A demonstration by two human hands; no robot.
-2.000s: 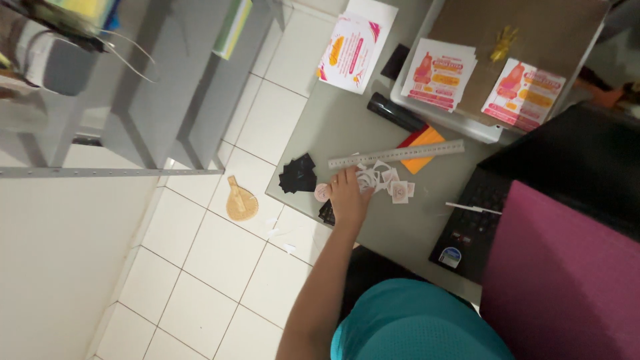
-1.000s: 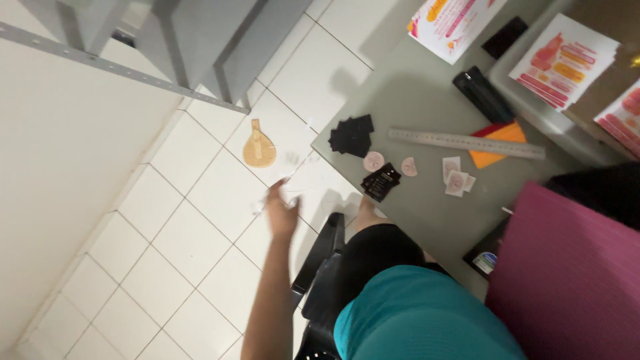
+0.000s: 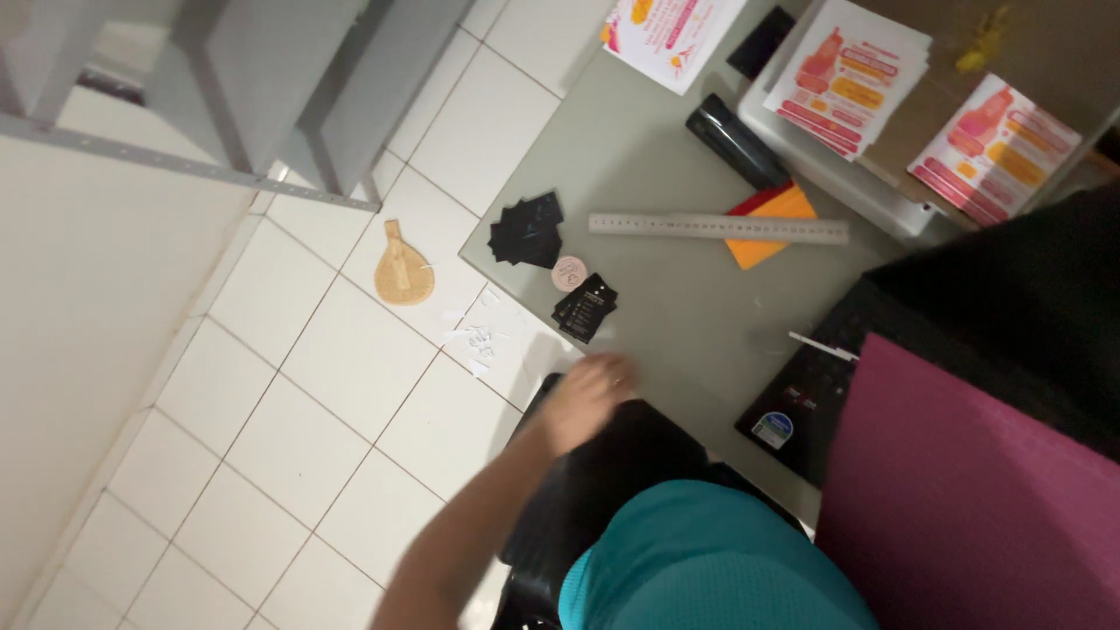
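Observation:
My left hand (image 3: 599,381), blurred by motion, is over the front edge of the grey desk (image 3: 647,175); whether its fingers hold anything cannot be told. Just beyond it lie fanned black printed cards (image 3: 586,308). A round pale pink sticker or tag (image 3: 569,273) sits between them and a stack of black cards (image 3: 528,232). Further right, a clear ruler (image 3: 717,227) lies partly over an orange and red piece (image 3: 770,229). White paper scraps (image 3: 479,341) are scattered on the floor tiles. My right hand is out of view.
A black cylindrical object (image 3: 738,140) lies by a tray (image 3: 875,192) holding printed flyers (image 3: 853,79). A black laptop (image 3: 787,411) and magenta panel (image 3: 971,490) are at right. Grey metal shelving (image 3: 219,79) stands upper left; a tan paddle-shaped object (image 3: 403,267) is on the floor.
My left hand has moved from the desktop out over the floor, then back to the desk edge. The small pale paper pieces near the ruler are gone from the desk; more scraps show on the floor.

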